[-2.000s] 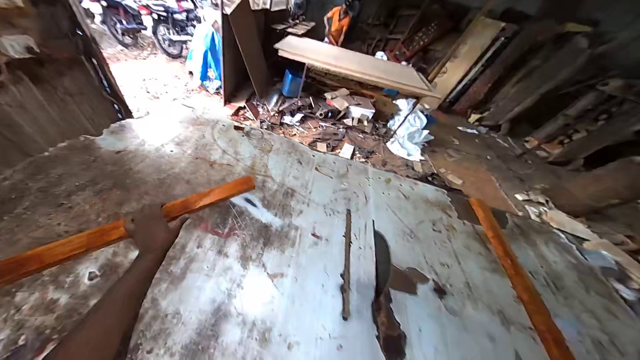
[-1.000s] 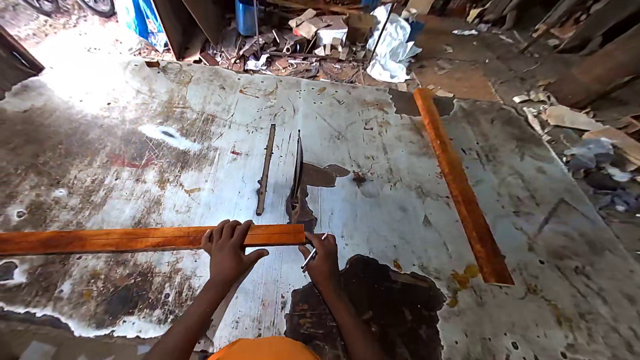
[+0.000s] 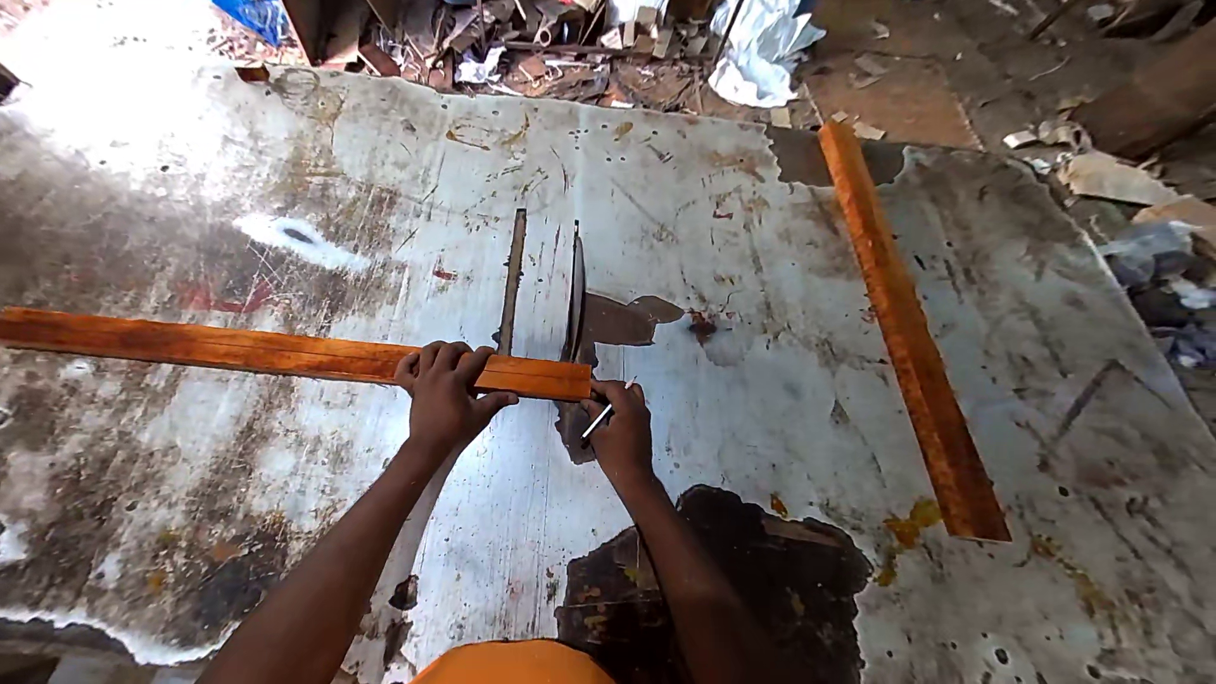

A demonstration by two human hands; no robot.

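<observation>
My left hand (image 3: 448, 394) grips a long reddish-brown wooden batten (image 3: 237, 351) near its right end, fingers over the far edge. My right hand (image 3: 619, 423) is at that end, holding a thin white pencil-like stick (image 3: 597, 421) between its fingers. Just beyond the batten, a circular saw blade (image 3: 577, 294) stands up through the worn table top (image 3: 722, 418). A narrow dark strip (image 3: 513, 280) lies left of the blade, its near end meeting the batten. A second wooden batten (image 3: 912, 342) lies slantwise on the right of the table.
Wood scraps and litter (image 3: 551, 57) cover the floor beyond the far table edge, with a white plastic sheet (image 3: 765, 52) among them. More debris (image 3: 1154, 252) lies past the right edge. The table covering is torn near me, showing a dark patch (image 3: 712, 570).
From two seconds ago, my left hand has shifted along the batten to its right end, and my right hand has come into view there. The view has tilted down.
</observation>
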